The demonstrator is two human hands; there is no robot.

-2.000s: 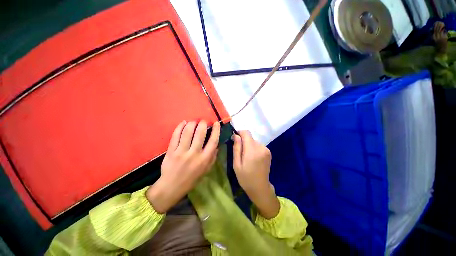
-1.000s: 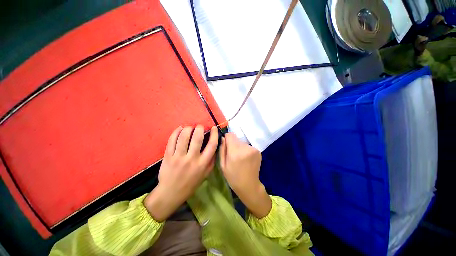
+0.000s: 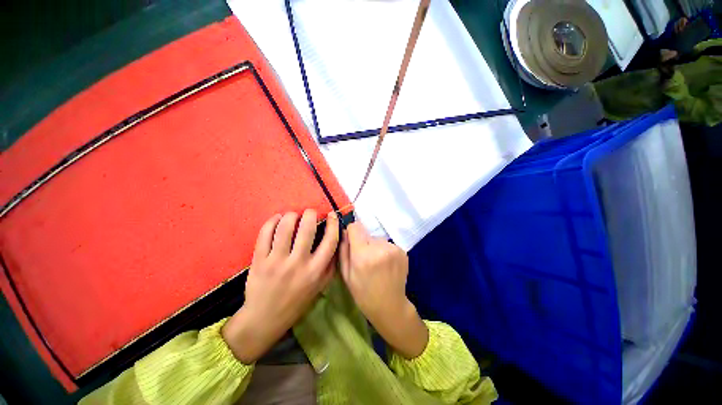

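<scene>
A thin black frame lies on the orange-red board. My left hand lies flat with its fingertips on the frame's near edge, close to the near right corner. My right hand is closed beside it, just off that corner, with a small dark thing mostly hidden in its fingers; I cannot tell what it is. A narrow tan tape runs from the top of the picture down to the corner at my fingertips. A pale line shows along the frame's near and far sides.
White sheets lie right of the board, with another black frame on them. A tape roll stands at the upper right. A blue crate holding pale sheets is at the right. Another person's sleeve shows at the far right.
The board, sheets and frames have shifted slightly down and left in the view. The tape strand hangs more upright. My right hand has moved closer to my left hand.
</scene>
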